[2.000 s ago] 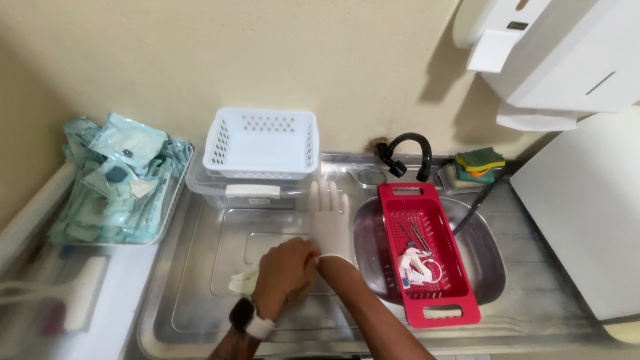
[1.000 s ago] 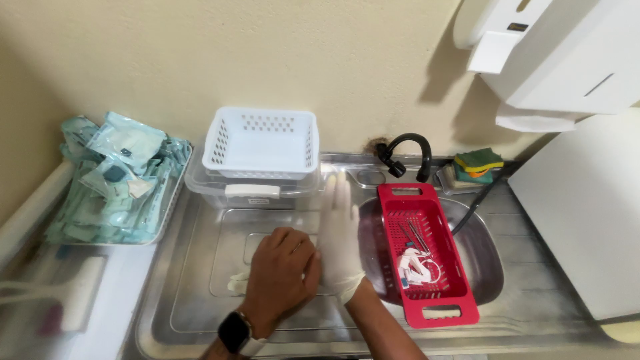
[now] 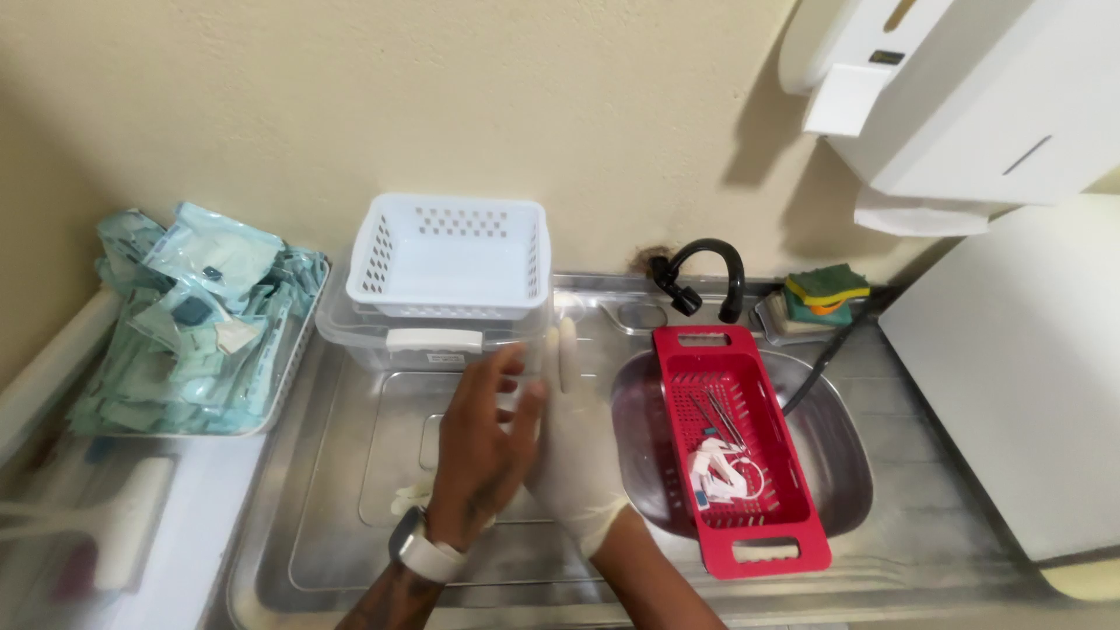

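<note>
My left hand (image 3: 490, 446), bare with a smartwatch on its wrist, is beside my gloved right hand, its fingers slightly curled near the glove. My right hand (image 3: 573, 446) wears a pale latex-like glove (image 3: 577, 472), blurred, fingers pointing up toward the wall. Under my left wrist, another pale glove (image 3: 411, 497) lies on the steel drainboard (image 3: 332, 525). To the right, a red plastic colander basket (image 3: 766, 551) spans the sink basin (image 3: 844, 490) and holds thin metal instruments (image 3: 722, 420) and white plastic pieces (image 3: 722, 472).
A white perforated basket (image 3: 451, 302) sits on a clear lidded box (image 3: 367, 337). Sealed pouches (image 3: 214, 254) fill a tray (image 3: 293, 376) at left. A black faucet (image 3: 735, 271), sponges (image 3: 827, 289) and a wall-mounted paper dispenser (image 3: 971, 131) are at right.
My left hand has moved from the gloved wrist to beside the glove's palm and fingers, and its fingers have loosened. The gloved fingers, spread at first, are now closer together.
</note>
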